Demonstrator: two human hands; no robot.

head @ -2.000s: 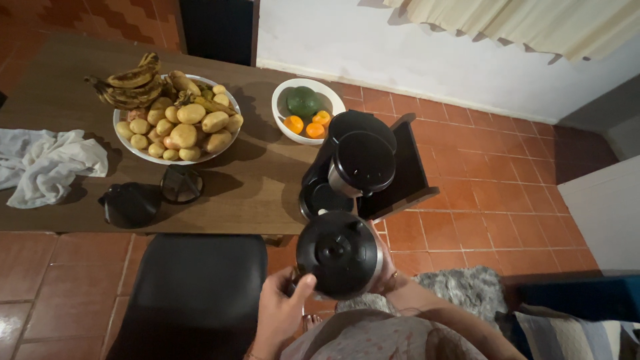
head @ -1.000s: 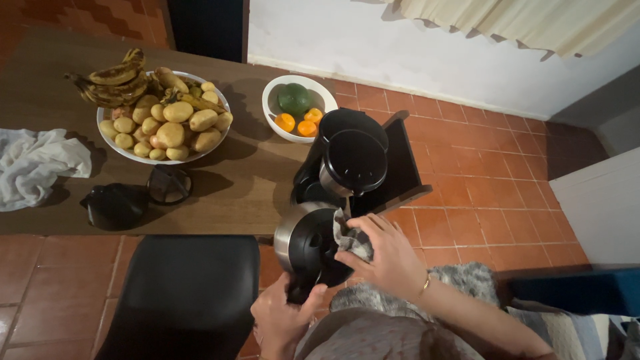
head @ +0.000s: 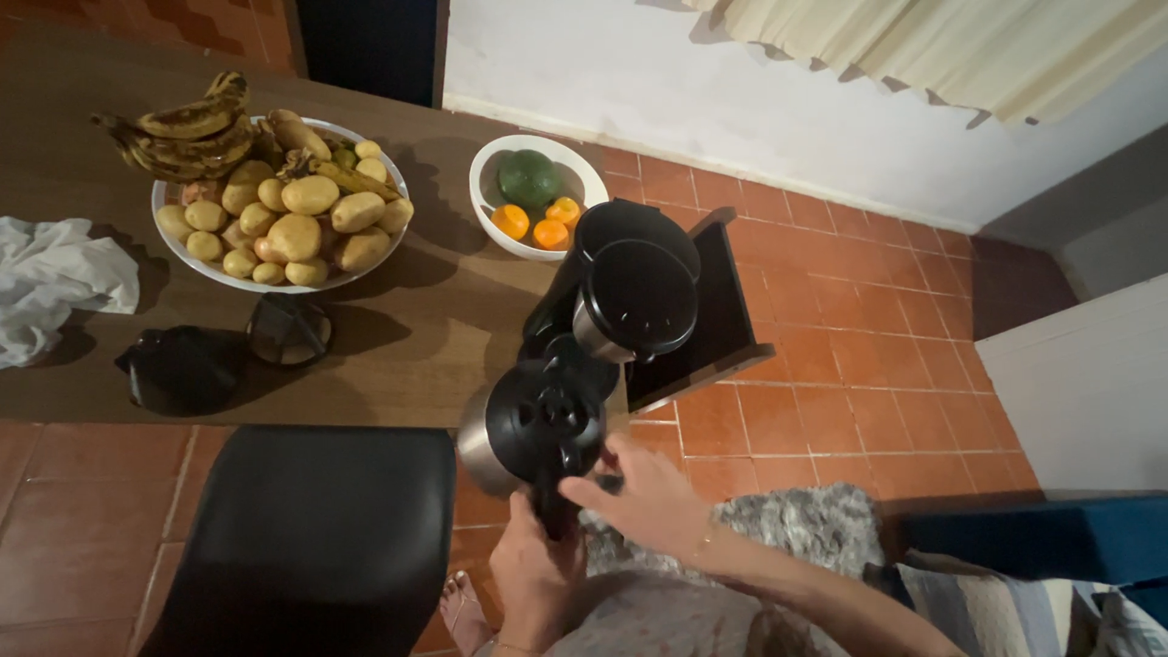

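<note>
My left hand [head: 537, 570] grips the black handle of a steel carafe with a black lid [head: 547, 420], held at the table's front edge. Beside the handle, my right hand [head: 643, 497] has its thumb near the lid's rear; its other fingers are partly hidden at the carafe's side, and whether it holds a cloth cannot be told. Just beyond the carafe stands a black coffee maker [head: 639, 283] with its top open, at the table's right end. A black mesh filter basket [head: 290, 330] and a dark, blurred object [head: 182, 370] lie on the table to the left.
On the wooden table [head: 429, 338] are a large bowl of potatoes [head: 297, 237] with bananas [head: 196, 128], a white bowl [head: 484, 187] with oranges and a green fruit, and a white cloth [head: 59, 283]. A black chair [head: 310, 538] stands in front; an open drawer [head: 721, 310] juts out at right.
A grey cloth showed in my right hand on the carafe lid one second ago; it is not plainly visible now. The right hand has moved down toward the carafe's handle.
</note>
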